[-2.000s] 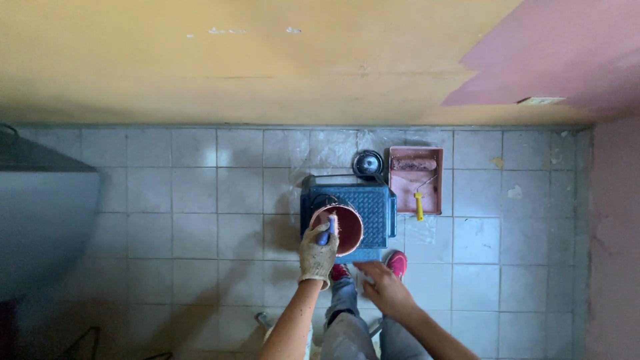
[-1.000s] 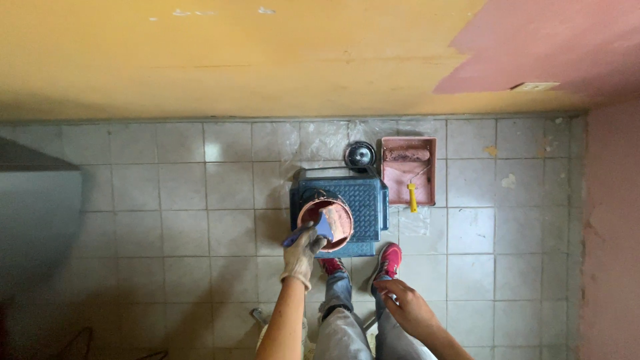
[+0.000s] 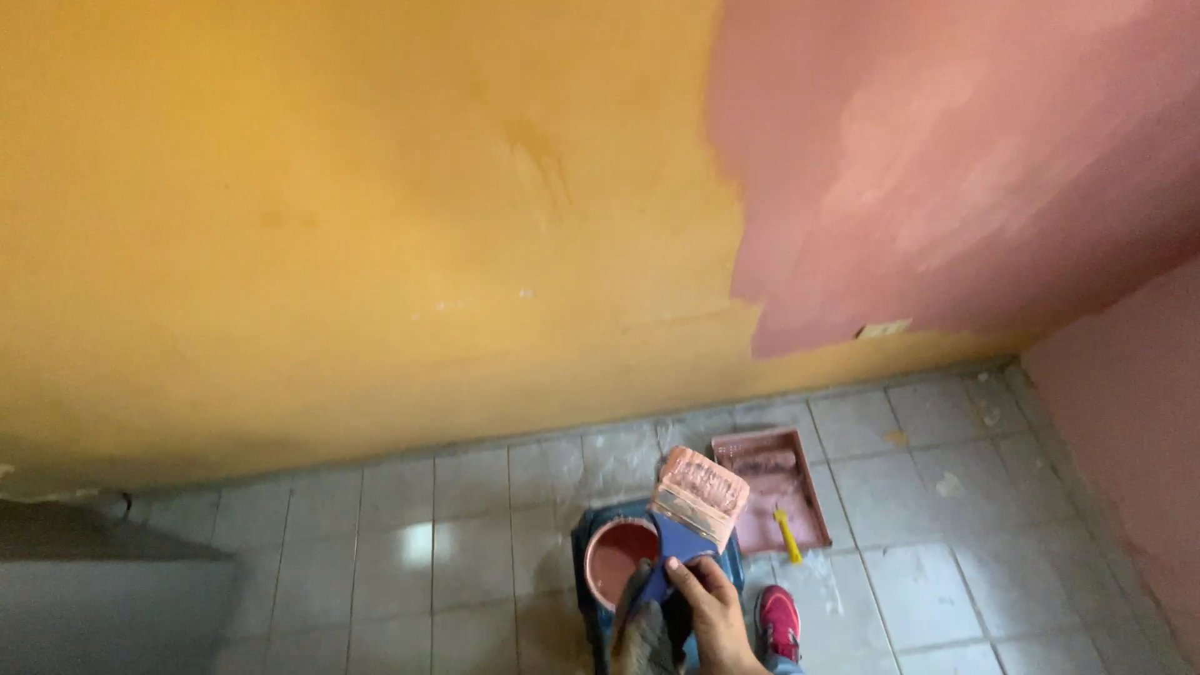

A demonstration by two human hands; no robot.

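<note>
A wide paintbrush (image 3: 696,497) with a blue handle and pink paint on its bristles points up and slightly right. My gloved left hand (image 3: 642,623) is closed around the lower handle. My bare right hand (image 3: 711,600) touches the handle too, its thumb and fingers on the blue part. Just left of the brush, an open bucket of pink paint (image 3: 621,560) stands on a blue plastic step stool (image 3: 583,544), partly hidden by my hands. A pink paint tray (image 3: 814,497) lies on the floor to the right, holding a roller with a yellow handle (image 3: 787,536).
The yellow wall (image 3: 375,234) ahead bears pink paint (image 3: 844,187) on its right part, with a wall outlet (image 3: 884,329) low down. A pink side wall (image 3: 1125,412) meets it at the corner. A grey object (image 3: 112,600) stands at lower left; my red shoe (image 3: 778,619) is beside the stool.
The paintbrush has come up out of the bucket's mouth, and my right hand has moved left onto its handle. The view has tilted up toward the wall.
</note>
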